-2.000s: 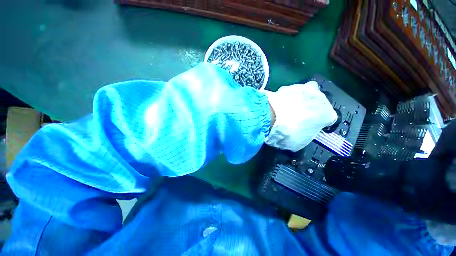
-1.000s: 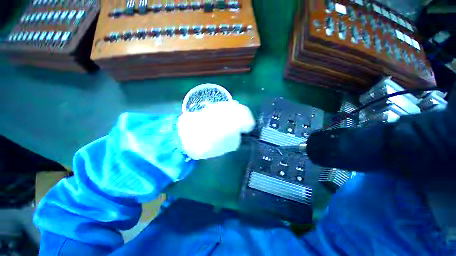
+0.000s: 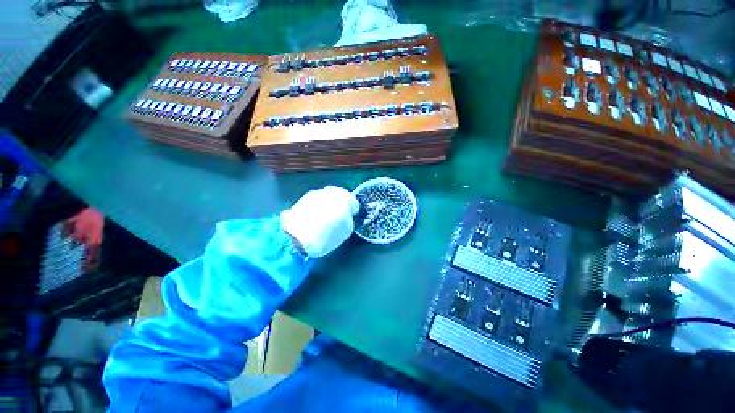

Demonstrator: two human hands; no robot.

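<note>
My left hand point(image 3: 322, 219), in a white glove, is at the left rim of the round bowl of screws point(image 3: 390, 211). Its fingertips are bunched at the rim; whether they hold a screw cannot be told. The dark jig point(image 3: 435, 359) lies to the right of the bowl, tilted in view. It holds two finned heat sinks point(image 3: 504, 274), each with three black transistors point(image 3: 509, 247) along its upper side. A long black object point(image 3: 657, 371), seemingly the screwdriver, enters at the lower right. My right hand is not visible.
Brown component trays point(image 3: 355, 143) are stacked behind the bowl, with another stack point(image 3: 189, 97) to their left and one point(image 3: 596, 149) at back right. Loose heat sinks point(image 3: 709, 266) lie right of the jig. A thin cord point(image 3: 685, 321) crosses there. Another person's gloved hand point(image 3: 87, 230) shows far left.
The view has shifted, showing more bench. My left hand has moved from between bowl and jig to the bowl's left rim. The black object has moved off the jig to the lower right.
</note>
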